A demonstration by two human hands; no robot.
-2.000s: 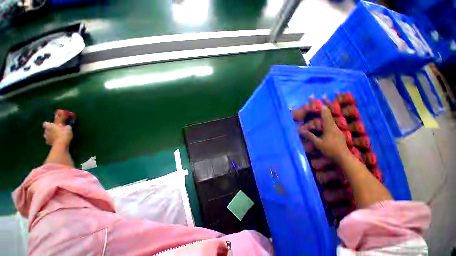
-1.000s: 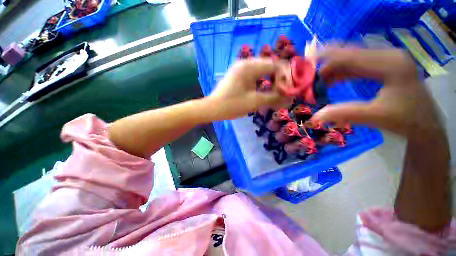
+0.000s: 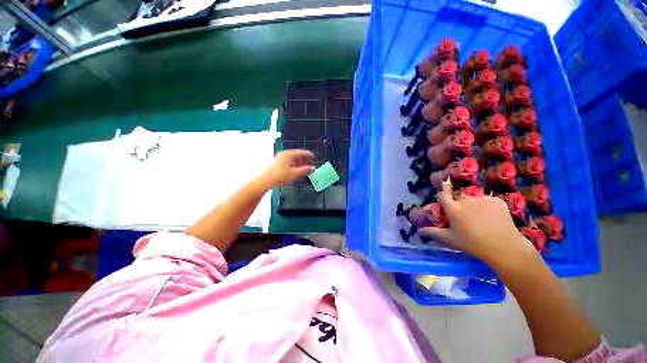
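Note:
Figures with red rose-like heads (image 3: 491, 125) and thin black legs lie in three rows in the blue crate (image 3: 360, 149), on a white liner. My right hand (image 3: 479, 220) is at the near end of the crate, thumb and forefinger around a figure (image 3: 428, 214) at the near end of the left row; its palm hides part of the figures beneath. My left hand (image 3: 292, 167) is over the black tray (image 3: 305, 195), empty, fingers a little apart, beside a pale green note (image 3: 324, 177). A dark pen (image 3: 326, 140) lies on the tray.
A white sheet (image 3: 170, 184) with a crumpled white bundle (image 3: 145, 143) lies left of the tray on the green surface (image 3: 213, 67). A metal rail runs beyond it. More blue crates (image 3: 610, 152) stand at the right, and a smaller blue bin (image 3: 454, 289) is below the crate.
My hands have parted: the left has moved from above the crate to the tray, and the right has lowered into the crate with the figure. The view has shifted.

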